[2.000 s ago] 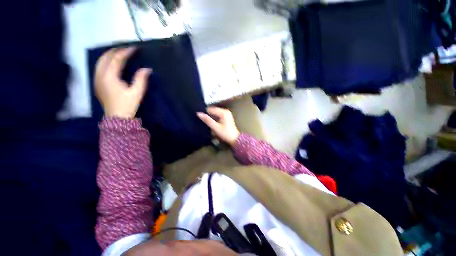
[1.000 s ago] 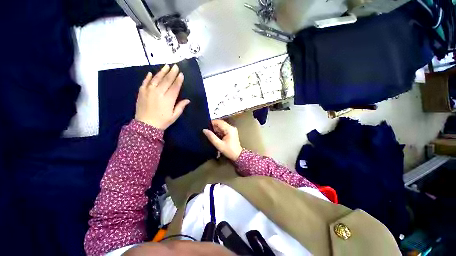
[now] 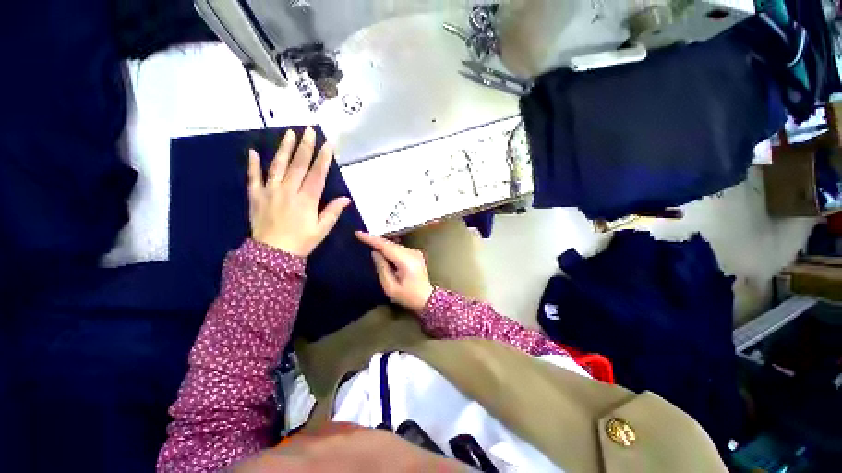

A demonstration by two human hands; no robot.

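A dark navy garment piece point(image 3: 208, 199) lies on the white table's front edge and hangs over the lap. My left hand point(image 3: 294, 199) lies flat on it, fingers spread, fingertips near its far edge. My right hand point(image 3: 399, 268) is at the piece's right edge, index finger extended against the cloth; whether the thumb holds the edge underneath cannot be told. The presser foot area point(image 3: 318, 76) of the sewing machine is just beyond the cloth, with no cloth seen under it.
A large navy garment bulk point(image 3: 60, 166) covers the left side. Thin metal tools point(image 3: 497, 76) lie on the bed. A dark stacked bundle point(image 3: 646, 125) hangs over the table's right end. A crumpled navy garment heap point(image 3: 646, 323) lies at lower right. A cardboard box point(image 3: 792, 185) stands far right.
My left hand has moved right and flattened on the cloth, fingers spreading. The cloth's far edge now lies farther from the needle area. My right index finger has straightened along the edge.
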